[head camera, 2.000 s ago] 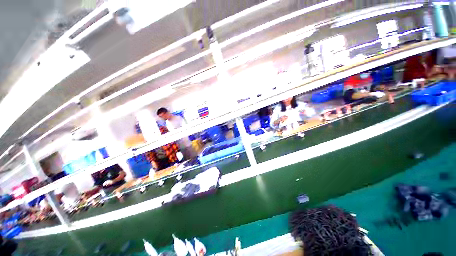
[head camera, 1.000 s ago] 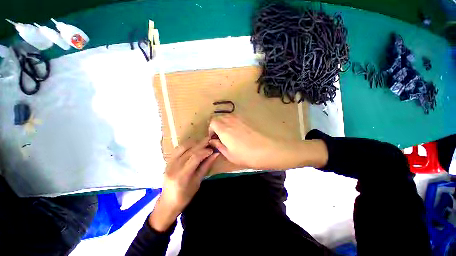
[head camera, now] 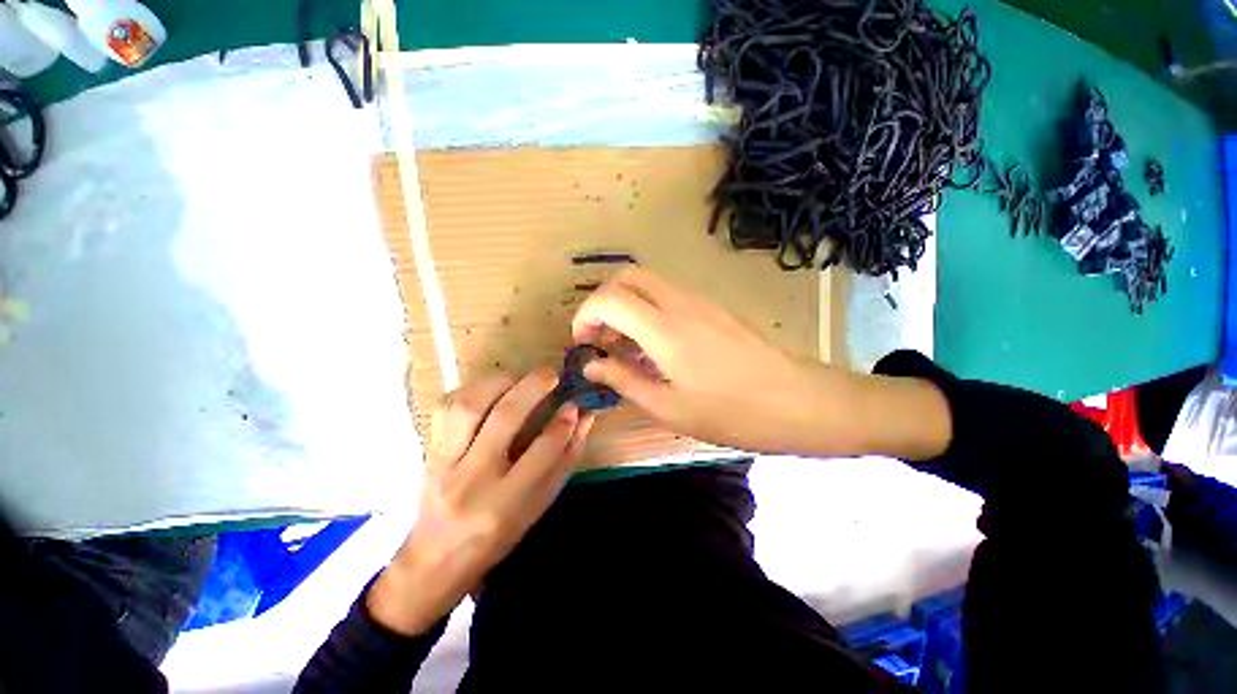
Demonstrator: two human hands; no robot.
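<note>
A small dark-blue fabric piece [head camera: 594, 395] with a black cord loop sticking up from it is held low over the cardboard [head camera: 509, 203]. My left hand [head camera: 495, 468] pinches it between thumb and fingers from the left. My right hand [head camera: 678, 355] is at its upper right, with fingertips on the cord loop; the exact grip is partly hidden by the fingers. A short black cord piece [head camera: 602, 258] lies on the cardboard just above my right hand, its lower part partly covered by the hand.
A tangled black cord pile [head camera: 848, 129] lies at the upper right, with a dark fabric stack [head camera: 1102, 197] on the green bench [head camera: 1004, 298] beyond. White bottles [head camera: 115, 30], black scissors [head camera: 19, 136] and a white sheet [head camera: 177, 312] are at left. A red item [head camera: 1115, 420] is below right.
The view has shifted closer, and the scissors and bottles now sit nearer the left edge. The cord loop now shows between my fingers. The loose cord is now partly covered by my right hand.
</note>
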